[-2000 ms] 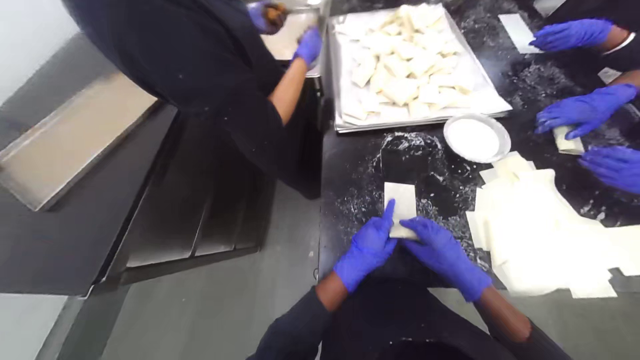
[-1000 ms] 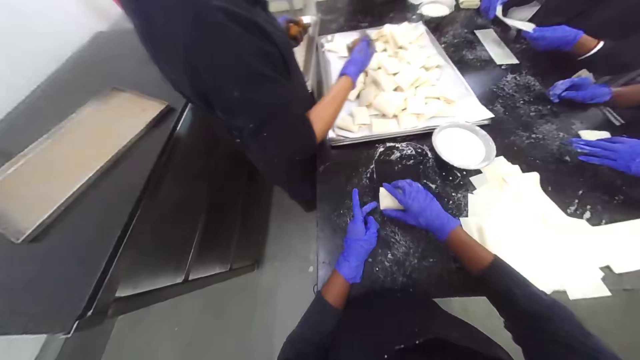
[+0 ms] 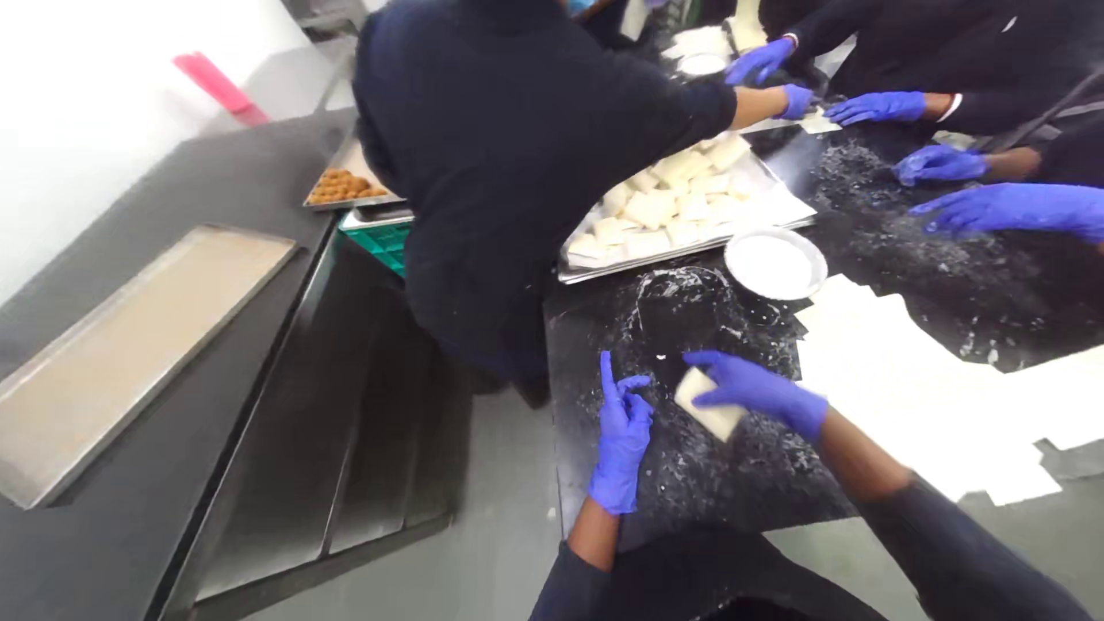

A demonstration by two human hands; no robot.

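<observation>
My left hand, in a blue glove, is over the black worktop with its fingers apart and nothing in them. To its right, my right hand, gloved too, grips a folded pale dough piece between thumb and fingers. Beyond my hands stands a round bowl of white flour. Flat dough sheets lie spread and overlapping to the right of my right hand. Behind the bowl, a lined metal tray carries many folded dough pieces.
A co-worker in dark clothes stands at the left side of the worktop, an arm reaching over the tray. Other co-workers' gloved hands are at the upper right. An oblong tray and a tray of round brown balls rest on the left counter.
The dough piece, longer two seconds ago, is now folded short and in my right hand alone. The co-worker's arm has moved from the dough tray to the far side. The view has swung.
</observation>
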